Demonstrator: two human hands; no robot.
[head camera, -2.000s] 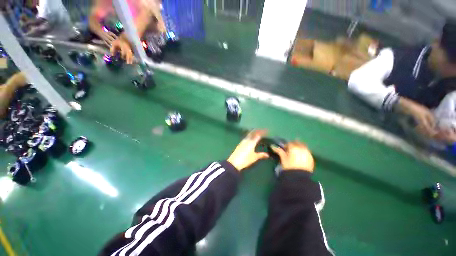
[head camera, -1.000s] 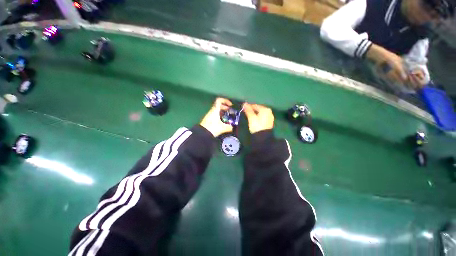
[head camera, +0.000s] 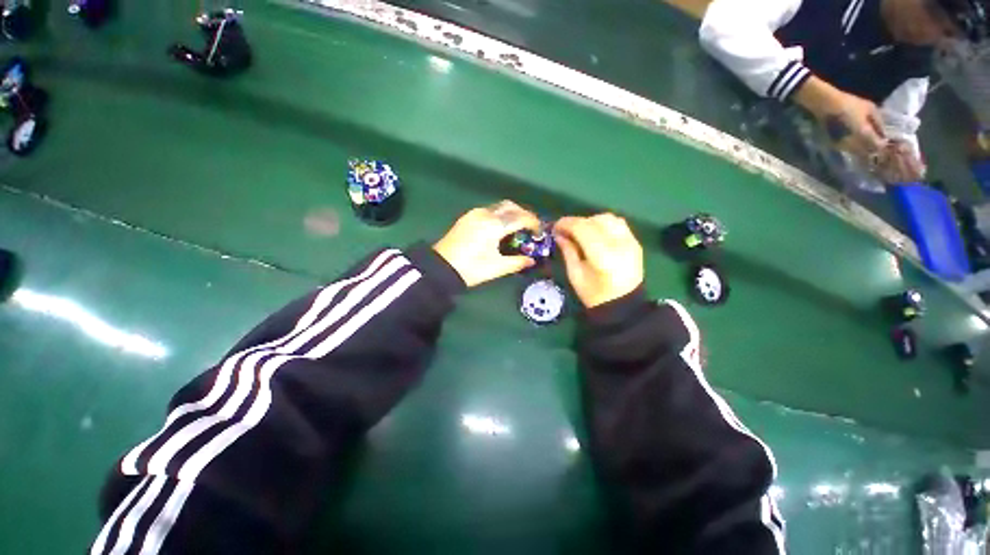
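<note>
My left hand (head camera: 486, 245) holds a small black speaker housing at the middle of the view; its open end shows a circuit board (head camera: 532, 243) with blue and purple specks. My right hand (head camera: 600, 258) has its fingertips closed at the right side of that board; whether they pinch a wire or a small part cannot be told. A white-faced end cap (head camera: 542, 301) lies just below the housing on the green surface. My fingers hide most of the housing.
Another housing (head camera: 373, 193) stands to the left. A wired unit (head camera: 703, 234) with its white disc (head camera: 709, 284) lies to the right. More units lie at far left and far right. A pale worn rail (head camera: 608, 95) runs behind. A person sits beyond it near a blue tray (head camera: 931, 230).
Compared with one second ago, the view has shifted, and both hands and the end cap appear slightly further right. The hands remain at the housing. Two seconds ago the cap was not visible below them.
</note>
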